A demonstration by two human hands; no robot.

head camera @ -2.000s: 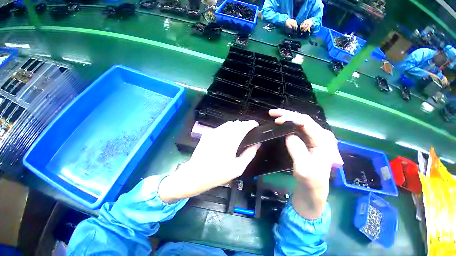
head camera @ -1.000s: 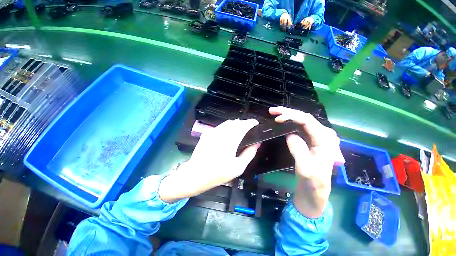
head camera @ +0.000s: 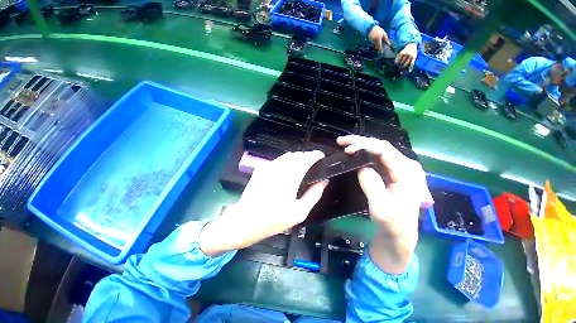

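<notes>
A black plastic housing (head camera: pixel 338 171) is held up between my two bare hands, one long edge towards me. My left hand (head camera: pixel 278 186) grips its left end, thumb on the near edge. My right hand (head camera: pixel 395 189) grips its right end, fingers over the top and thumb at the near side. Rows of black housings (head camera: pixel 335 101) stand just beyond my hands, with a pink foam pad (head camera: pixel 251 163) showing at their near left. The assembly fixture (head camera: pixel 308 249) with a blue rod lies below my hands, partly hidden by them.
A large blue tray (head camera: pixel 136 170) lies left, beside stacked blister trays (head camera: pixel 38 126). At right are a medium blue bin (head camera: pixel 458 211), a small blue parts bin (head camera: pixel 475 274), a red bin (head camera: pixel 513 216) and a yellow bag (head camera: pixel 559 249). People in blue smocks sit across the conveyor (head camera: pixel 177 60).
My hands and the held housing have barely moved. Across the conveyor, the person's hands have shifted right and towards me, over the black parts.
</notes>
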